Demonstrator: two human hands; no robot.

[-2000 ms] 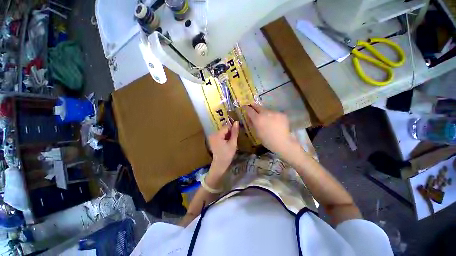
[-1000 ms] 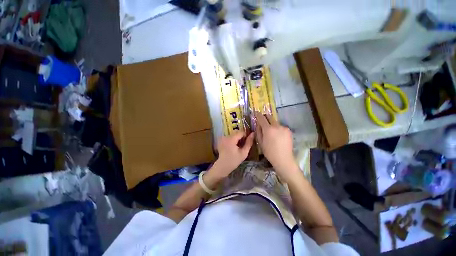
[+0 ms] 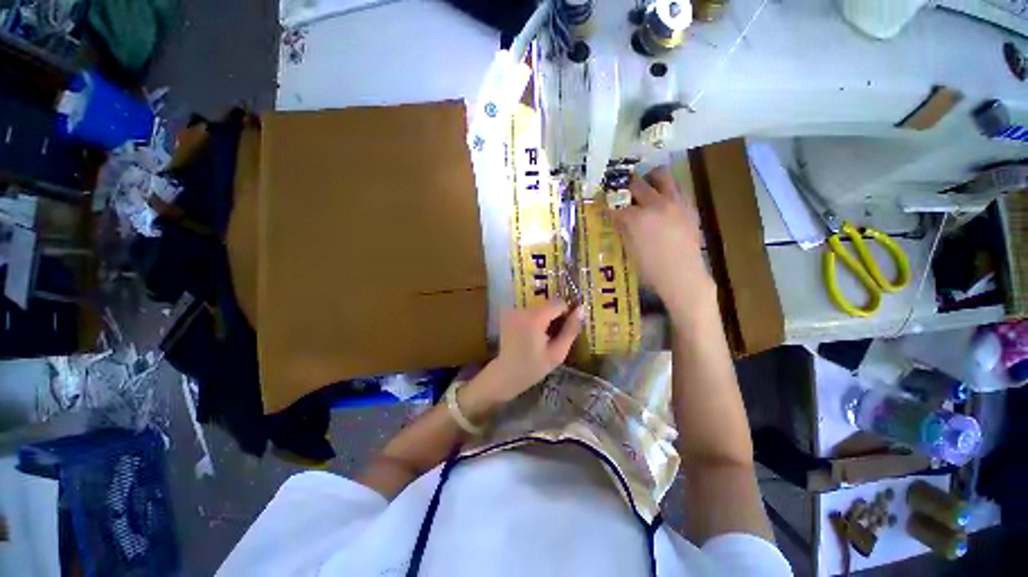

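Observation:
My left hand (image 3: 532, 347) is at the front end of the shiny metal plate (image 3: 572, 254), thumb and finger nearly together. Whether a small piece is between them is too small to tell. My right hand (image 3: 667, 239) is farther back, its fingertips beside the presser foot and needle area (image 3: 618, 186), partly behind the machine head; what they touch is unclear. Yellow tapes with black PIT lettering lie left (image 3: 538, 259) and right (image 3: 609, 282) of the plate. No fabric is clearly visible under the needle.
A large brown board (image 3: 366, 254) lies left, with dark cloth (image 3: 231, 304) beyond its edge. Right are a brown strip (image 3: 741, 248) and yellow-handled shears (image 3: 851, 276). The white machine arm (image 3: 812, 73) spans the back; a white lamp (image 3: 496, 101) hangs near the needle.
My right hand has moved back from beside my left hand to the presser foot. My left hand has stayed near the plate's front end. The camera view has shifted and turned.

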